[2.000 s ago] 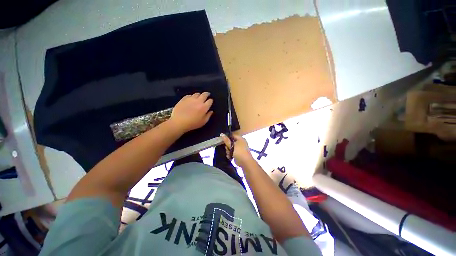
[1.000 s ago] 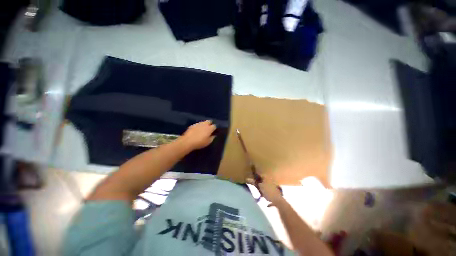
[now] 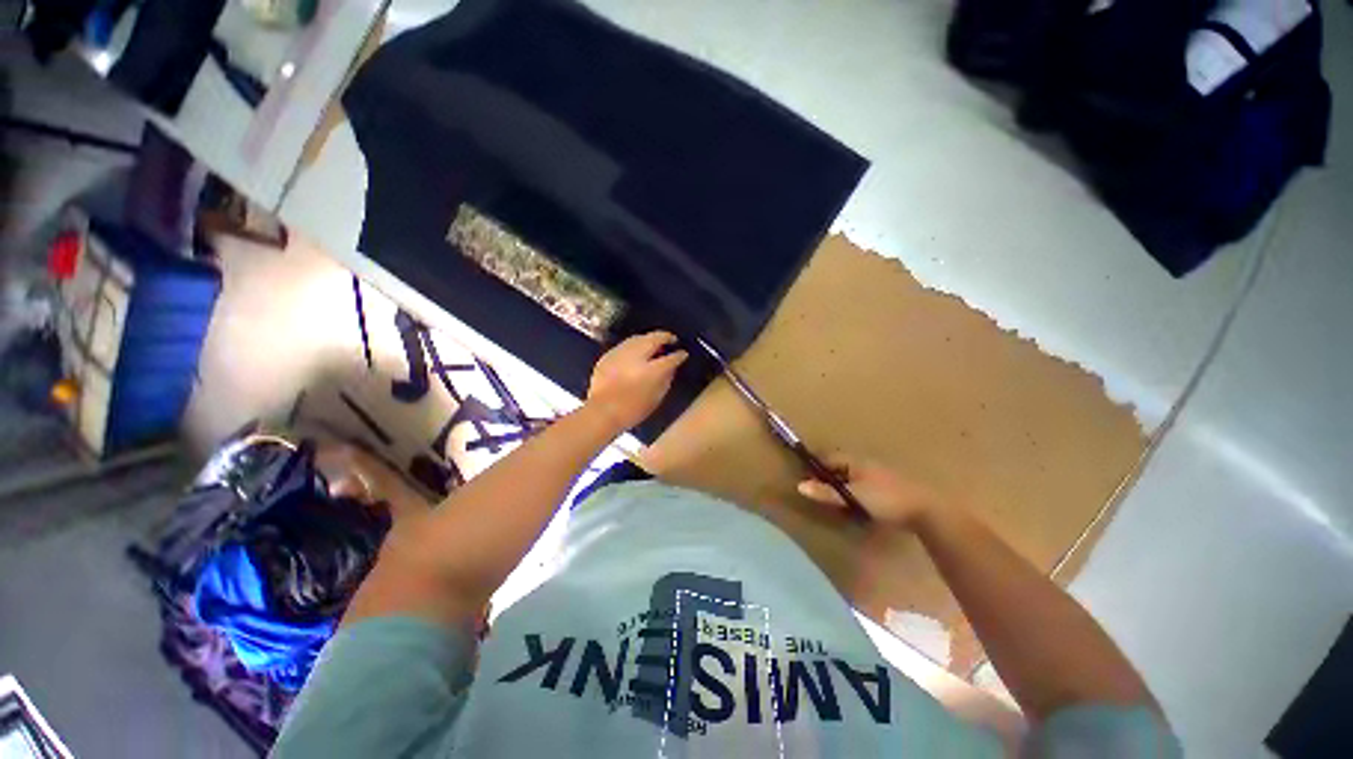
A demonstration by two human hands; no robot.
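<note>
A dark fabric piece (image 3: pixel 594 148) lies on the pale table, its right end over tan kraft paper (image 3: pixel 920 386). A mottled brown-silver cloth weight (image 3: pixel 534 272) lies on the fabric. My left hand (image 3: pixel 638 374) rests at the fabric's near edge, right of the weight, its fingers partly hidden. Whether it pinches the cloth is unclear. My right hand (image 3: pixel 858 492) holds the tailor's shears (image 3: pixel 760 409) by the handles on the paper. The blades look closed and their tip is at the fabric's right edge.
Bulky dark bundles (image 3: pixel 1157 134) with a white label lie at the table's far right. A blue crate (image 3: pixel 160 353) stands on the floor at left. Bags with blue and black material (image 3: pixel 282 571) are at lower left. Black strips (image 3: pixel 408 363) lie scattered on the floor.
The view has turned, so the fabric now lies slanted. The shears have left the near right edge of the fabric, and their tip is now beside its edge near my left hand.
</note>
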